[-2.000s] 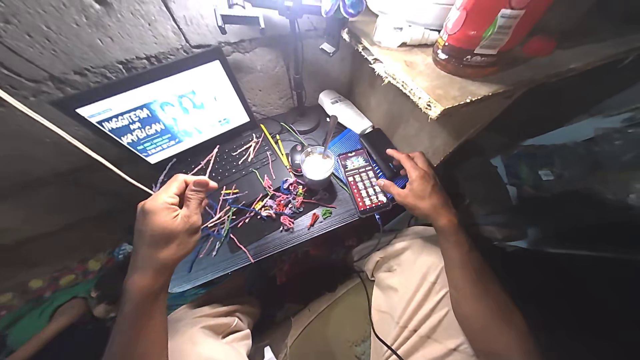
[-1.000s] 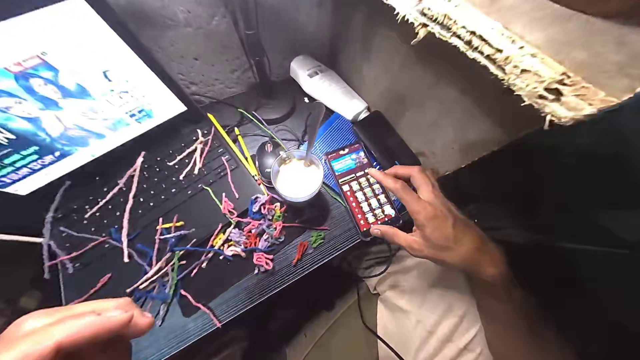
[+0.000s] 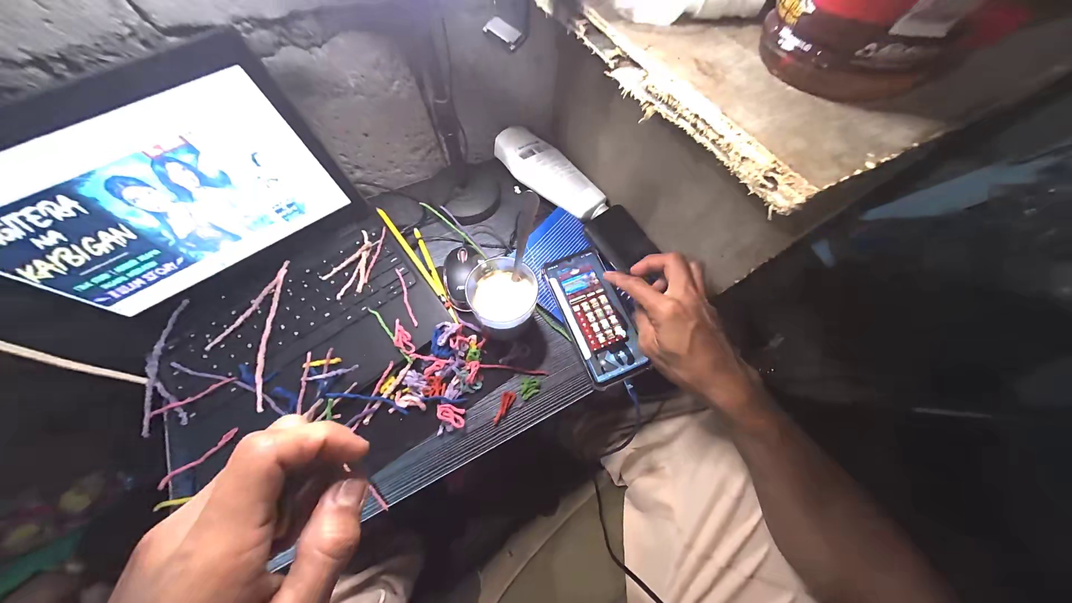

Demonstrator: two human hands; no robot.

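Note:
My left hand (image 3: 276, 502) is raised at the lower left, fingers curled and thumb apart, with no object visible between them. Behind it, cut pieces of colored yarn (image 3: 272, 335) are strewn over the keyboard of a laptop (image 3: 368, 285). A tangled pile of yarn scraps (image 3: 444, 368) lies at the laptop's front right corner. With its index finger at the screen's right edge, my right hand (image 3: 682, 327) is beside a smartphone (image 3: 596, 318), which shows a grid of pictures. A cable runs from the phone's lower end.
Near the phone are a clear cup of white contents (image 3: 502, 295) with a spoon, a dark mouse (image 3: 459, 270), a white bottle (image 3: 548, 172) and a black object (image 3: 621, 234). A rough-edged wooden shelf (image 3: 712, 109) juts in at upper right, bearing a red-labelled jar (image 3: 846, 59). Yellow sticks (image 3: 416, 255) lie by the keyboard.
My left hand was closed up in front of the laptop two seconds ago; now its thumb and fingers are apart. The picture on the phone's screen has shifted. The view has moved closer.

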